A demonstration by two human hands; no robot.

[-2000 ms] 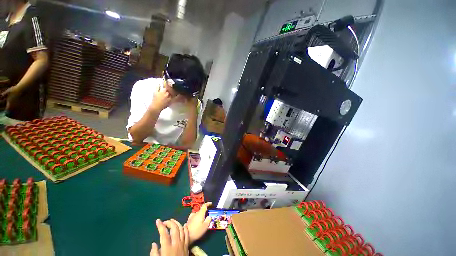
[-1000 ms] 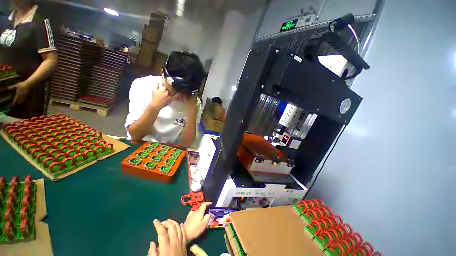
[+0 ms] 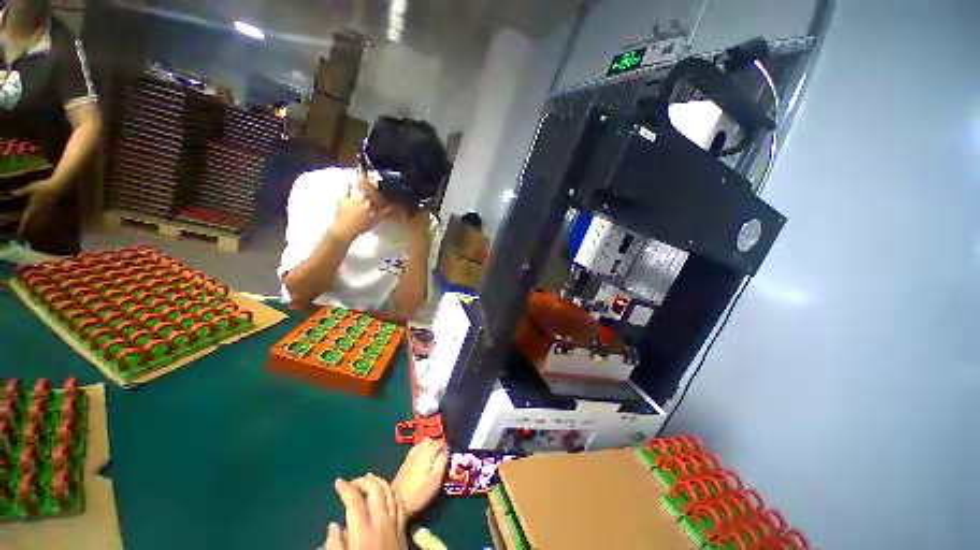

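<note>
My left hand (image 3: pixel 369 518) is at the bottom centre, cut off by the lower edge, with its fingers raised and slightly apart. My right hand (image 3: pixel 421 475) rests just right of it, fingertips beside the left end of a smartphone (image 3: pixel 471 474). The phone lies on the bench with its screen lit. No held object shows in either hand. Whether the right fingertips touch the phone is unclear. An orange fixture (image 3: pixel 328 371) with green pieces in its cavities stands further back on the bench.
Green-and-red pieces (image 3: pixel 129 306) stand on cardboard at left, with more (image 3: pixel 38 451) nearer. A black press machine (image 3: pixel 645 193), red tool (image 3: pixel 417 430) and cardboard stack (image 3: pixel 586 494) are at right. A person (image 3: pixel 360 236) sits opposite; another (image 3: pixel 54 140) stands at left.
The phone's screen picture has changed. The standing person now holds a layer of pieces, not visible two seconds ago. My hands have barely moved. The view has shifted slightly.
</note>
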